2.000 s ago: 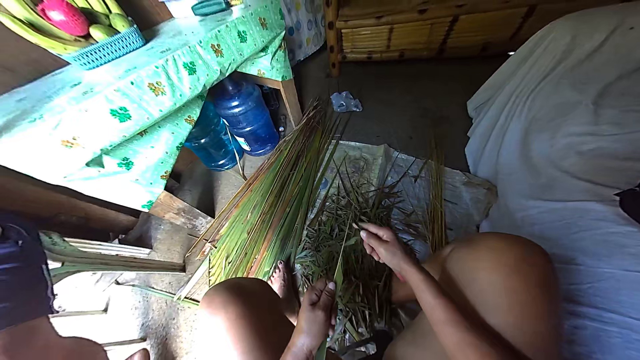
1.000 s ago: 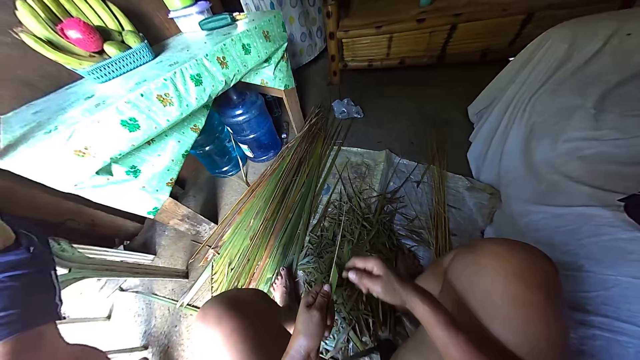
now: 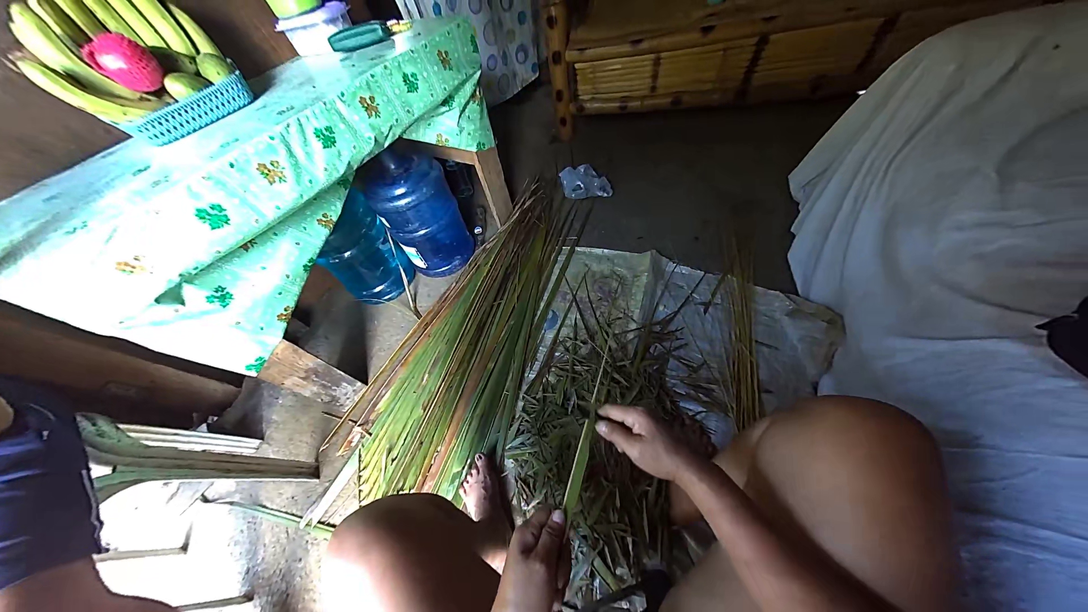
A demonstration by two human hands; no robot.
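Note:
A narrow green palm leaflet (image 3: 580, 463) runs up between my hands, with its thin rib pointing away from me. My left hand (image 3: 537, 552) is closed around its lower end. At its upper part, the fingers of my right hand (image 3: 642, 438) pinch the leaflet's edge or rib. Below and beyond the hands lies a heap of leaf shreds (image 3: 620, 365) on a pale sheet (image 3: 790, 327). A large fan of green and brown palm leaflets (image 3: 463, 365) rests to the left of the heap. A bundle of thin ribs (image 3: 742, 348) lies to its right.
A table with a patterned cloth (image 3: 255, 204) stands at left, holding a blue basket (image 3: 191, 110) of fruit. Blue water jugs (image 3: 421, 208) sit under it. White cloth (image 3: 926, 212) drapes at right. Part of another person in dark shorts (image 3: 42, 484) and leaf stalks (image 3: 204, 463) are at left.
My right hand has shifted away from my left hand and up along the leaflet since one second ago. The left hand keeps its hold low on the leaflet.

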